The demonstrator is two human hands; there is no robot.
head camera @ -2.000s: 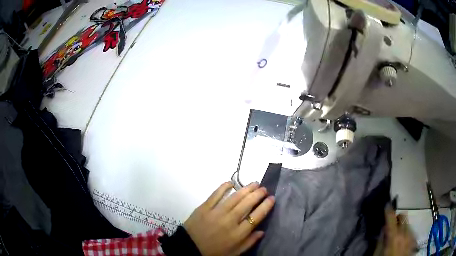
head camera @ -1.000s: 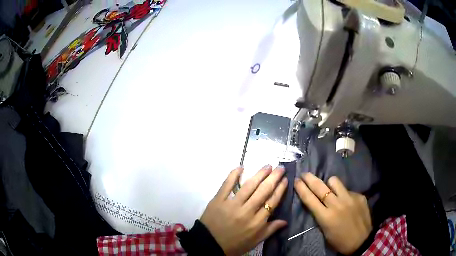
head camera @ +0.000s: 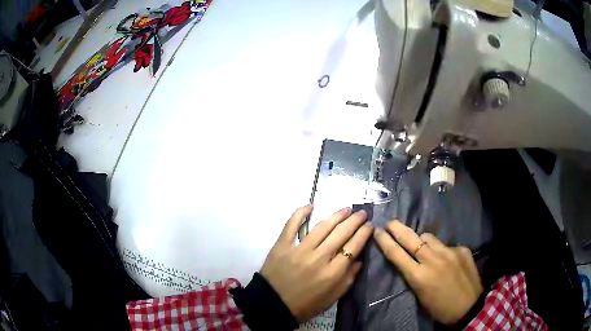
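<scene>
A dark grey garment piece (head camera: 431, 216) lies right of and below the needle area, running under the machine head. A short darker folded end (head camera: 363, 210) shows at its upper left. My left hand (head camera: 314, 262) presses the fold with its fingertips, the index finger spread onto the table. My right hand (head camera: 431, 268) lies on the cloth just right of it, fingers forward, holding it down. A thin pale line, thread or tool, shows beside my right palm. The presser foot (head camera: 381, 165) is just above the folded end; whether cloth lies beneath it is unclear.
The off-white sewing machine head (head camera: 466, 84) fills the upper right, above a silver slide plate (head camera: 343, 169). A black garment pile (head camera: 71, 220) covers the left table edge. Floral trim (head camera: 110, 55) lies upper left. A printed ruler (head camera: 159, 269) runs along the front edge. Blue scissor handles (head camera: 585, 288) show at far right.
My right hand has come from the far right onto the cloth beside my left hand. The cloth has shifted up under the machine head. Over the last second both hands moved only slightly.
</scene>
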